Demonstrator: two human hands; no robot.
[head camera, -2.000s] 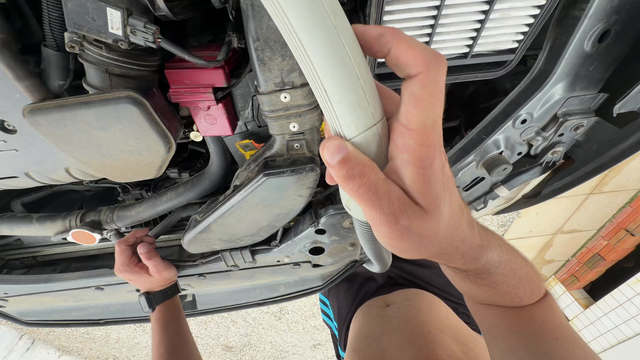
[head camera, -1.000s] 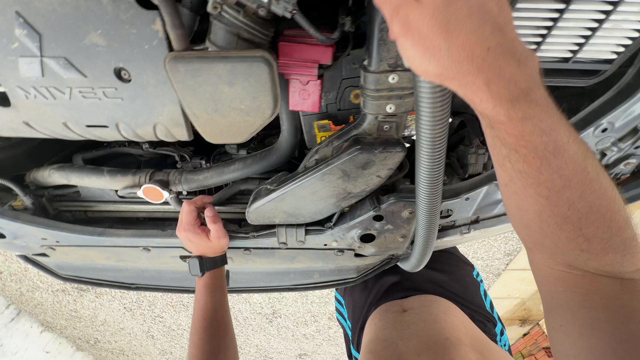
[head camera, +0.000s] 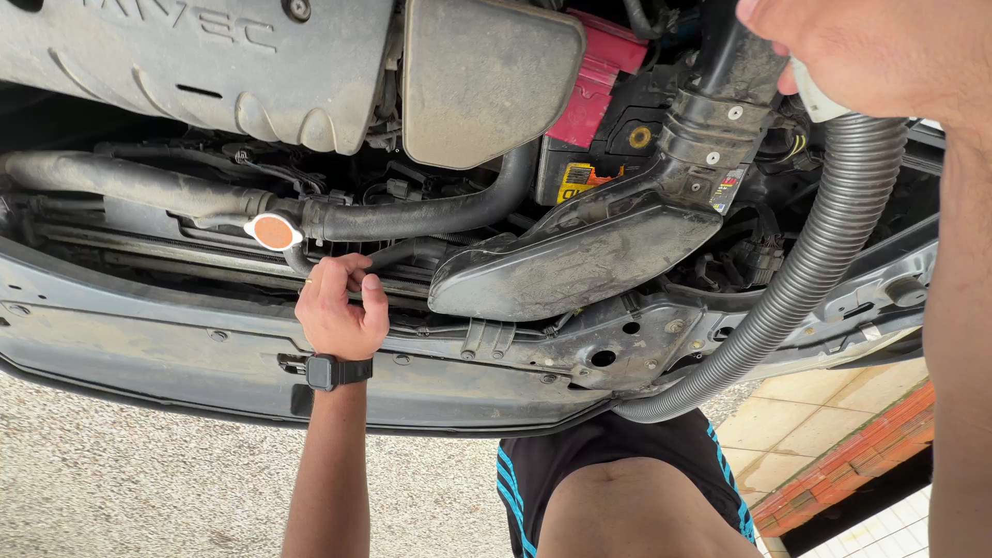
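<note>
At the upper right, my right hand (head camera: 876, 54) is closed on the light grey handle (head camera: 814, 93) of a vacuum hose, its far end out of frame. Ribbed dark grey hose (head camera: 821, 225) runs from the handle down over the car's front edge. My left hand (head camera: 341, 306), with a black watch (head camera: 333, 372) on the wrist, rests at the front crossmember, thumb apart from the curled fingers, with no object visible in it. Just up and left of it is the radiator cap (head camera: 273, 231), with an orange top. A black plastic air intake duct (head camera: 581, 256) lies to its right.
The engine cover (head camera: 194, 62) and a dusty plastic box (head camera: 492, 77) lie at the top. Beside them are the battery (head camera: 593, 151) with a red cover (head camera: 593, 85) and a black radiator hose (head camera: 418, 217). The front panel (head camera: 186, 349) runs along the car's edge, above pebbled ground (head camera: 155, 480).
The view has shifted toward the engine cover and closer in. My right hand has moved up over the intake duct with the hose handle. My left hand remains near the radiator cap.
</note>
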